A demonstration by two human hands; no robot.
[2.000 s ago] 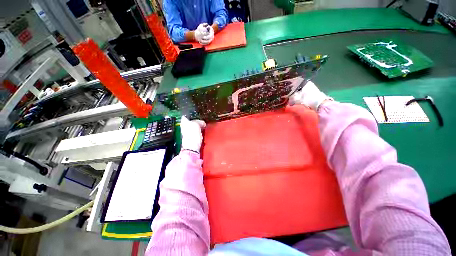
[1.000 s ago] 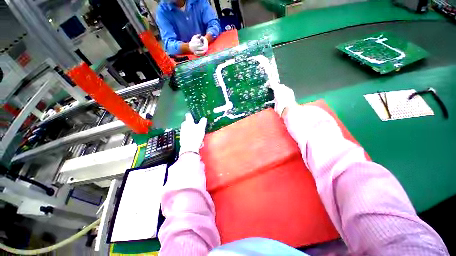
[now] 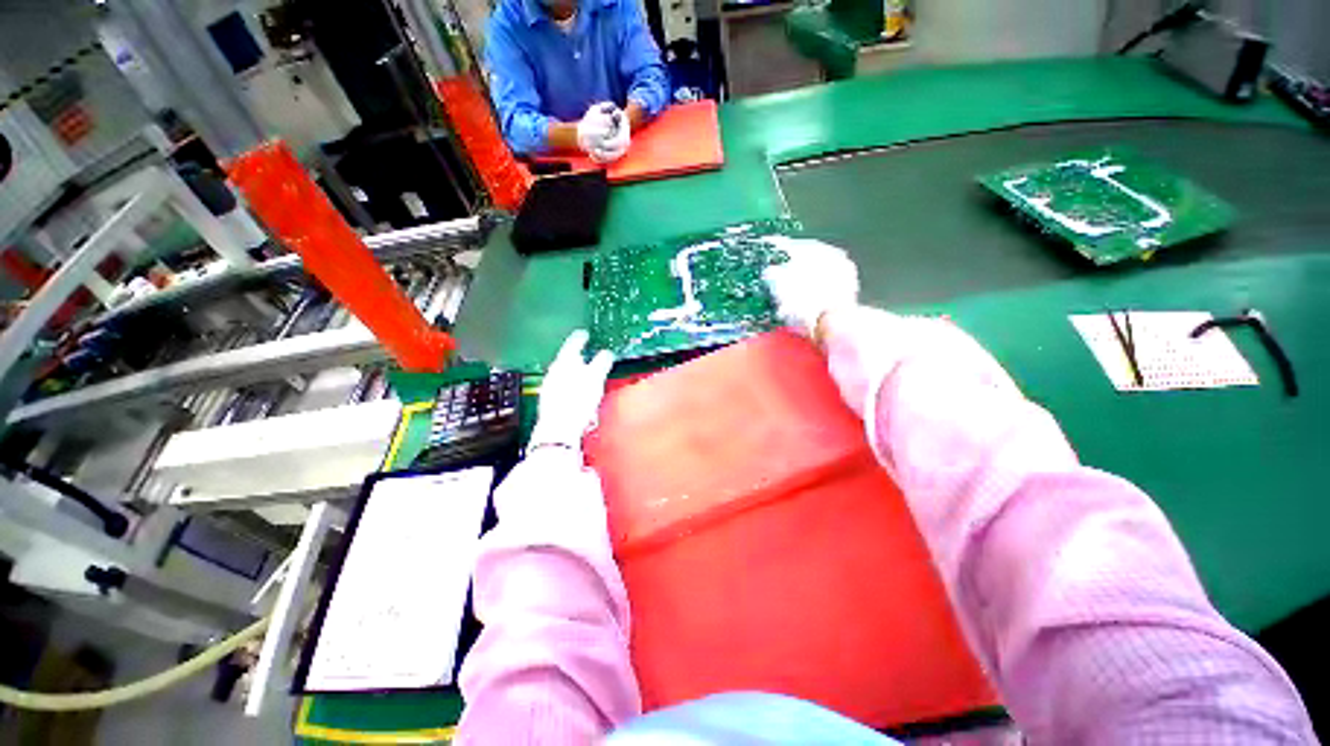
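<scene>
A green circuit board [image 3: 642,299] is just beyond the far edge of the red foam pad [image 3: 788,583], solder side up, with a white angular track. My gloved left hand [image 3: 572,391] is at its near left corner, fingers pointing forward. My gloved right hand [image 3: 814,283] grips its right edge and covers part of the track. The board lies nearly flat; whether it rests on the bench or is held just above it is unclear.
Another board [image 3: 1167,219] lies on the dark belt at right. A dotted card [image 3: 1167,350] with thin dark sticks and a black curved tool [image 3: 1272,350] is nearer. A clipboard sheet [image 3: 401,583], calculator [image 3: 474,413] and black block [image 3: 560,213] are left. A blue-clad person sits opposite.
The held board has gone from upright, to tilted with its solder side facing me, to nearly flat and lower. My right hand has moved left and now reaches over the board's right edge.
</scene>
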